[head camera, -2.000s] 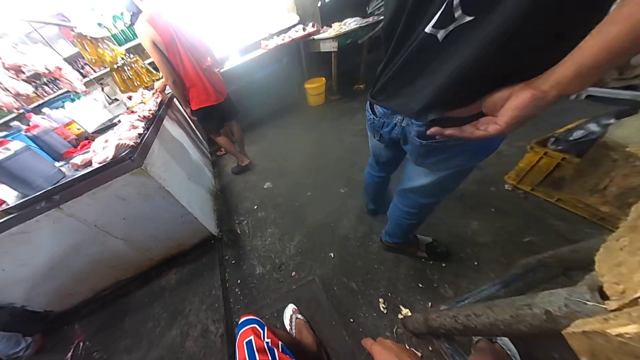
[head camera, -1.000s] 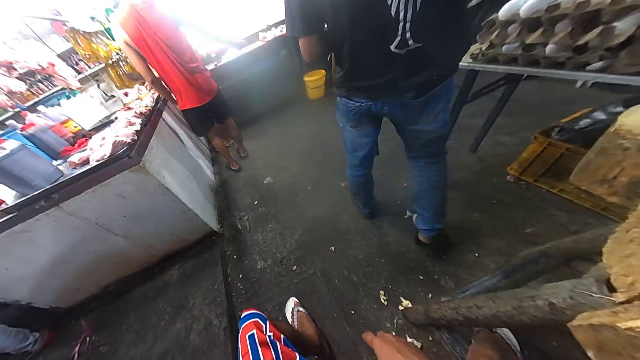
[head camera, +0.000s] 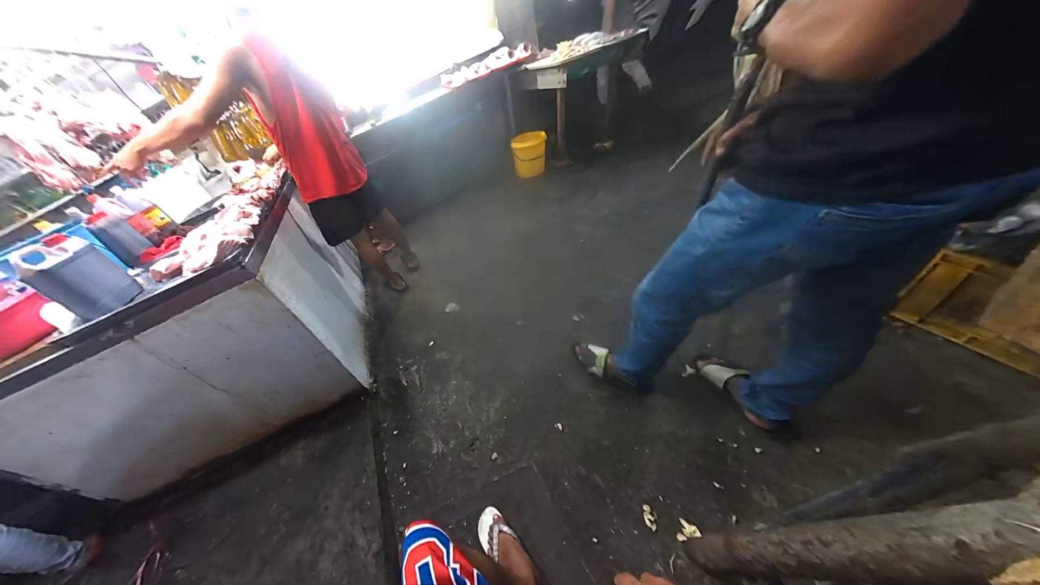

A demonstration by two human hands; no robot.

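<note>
At the bottom edge only the fingertips of one hand, seemingly my right hand (head camera: 643, 578), show; what it holds, if anything, is hidden. It is nearest to a rough wooden log (head camera: 861, 543) at the lower right. My left hand is out of the frame. Left of the fingertips are my foot in a white flip-flop (head camera: 497, 532) and the red, white and blue cloth of my shorts (head camera: 435, 555). Pale scraps (head camera: 688, 530) lie on the dark floor near the log's end.
A tiled counter (head camera: 195, 366) with meat (head camera: 215, 236) and plastic jugs (head camera: 77, 276) stands left, a person in a red top (head camera: 305, 122) beside it. A person in jeans (head camera: 731, 284) stands right, holding thin sticks. Beyond are a yellow bucket (head camera: 529, 154) and a yellow crate (head camera: 951, 292).
The person in jeans has moved right and turned, with sticks now visible in hand. The person in red now reaches over the counter. Less of my right hand shows at the bottom edge.
</note>
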